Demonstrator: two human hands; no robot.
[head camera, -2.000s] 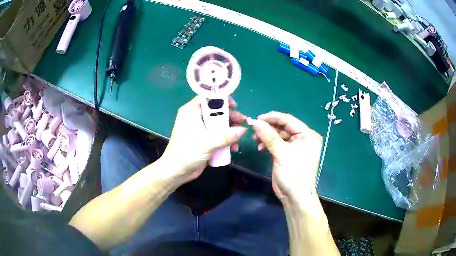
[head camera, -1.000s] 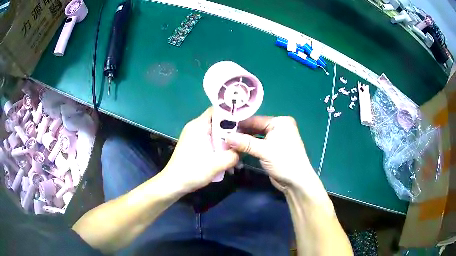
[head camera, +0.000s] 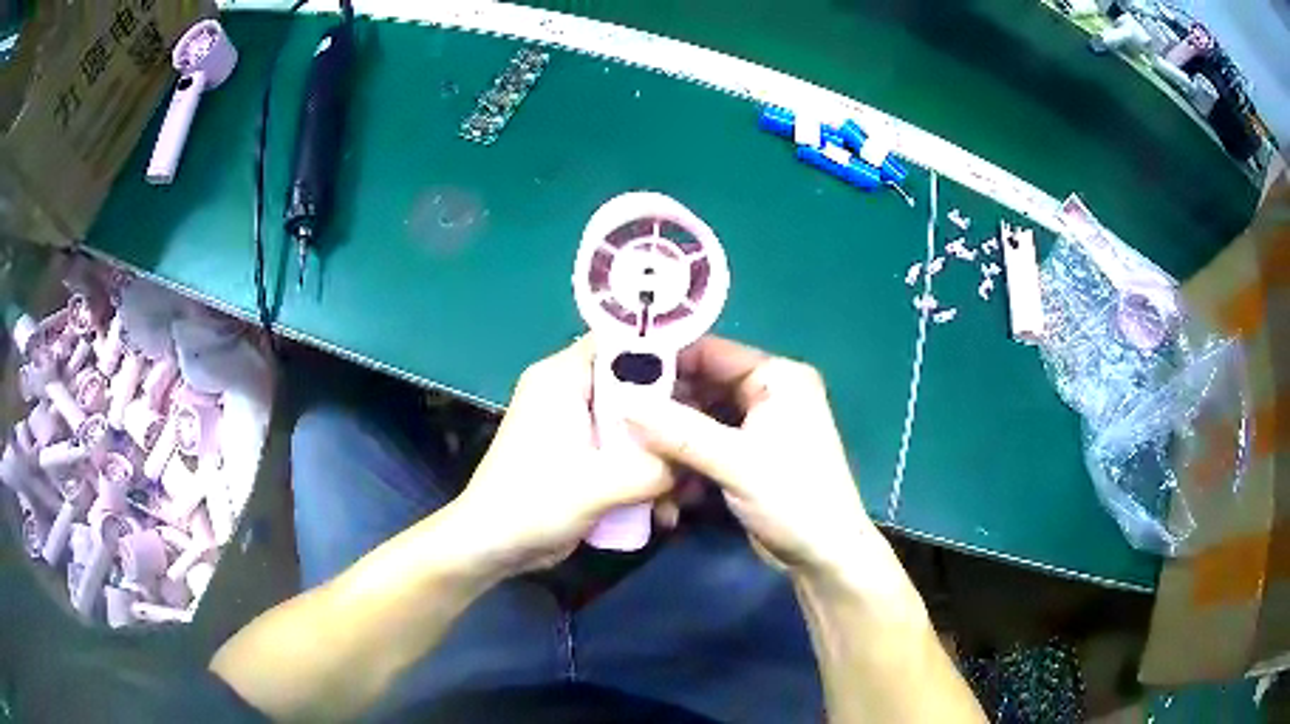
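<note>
A pale pink fan body (head camera: 654, 272) is held upright over the table's near edge, its round spoked head away from me, a dark oval opening below the head. My left hand (head camera: 555, 450) is wrapped round the handle from the left. My right hand (head camera: 764, 450) grips the handle from the right, its thumb pressed on the handle's face just below the dark opening. What lies under the thumb is hidden. The handle's lower end shows below the fingers.
Green table (head camera: 495, 311) holds an electric screwdriver (head camera: 321, 135), circuit board strip (head camera: 504, 96), waiting fan (head camera: 191, 102), blue batteries (head camera: 835, 146), small pink pieces (head camera: 951, 266), handle cover (head camera: 1021, 283) and plastic bag (head camera: 1118, 382). Bin of pink housings (head camera: 120, 467) lower left. Cartons (head camera: 99, 106) stand both sides.
My right hand has moved left from beside the fan with a tiny pink piece, onto the handle; that piece is now hidden. The fan has moved nearer me and its head has tilted and turned back.
</note>
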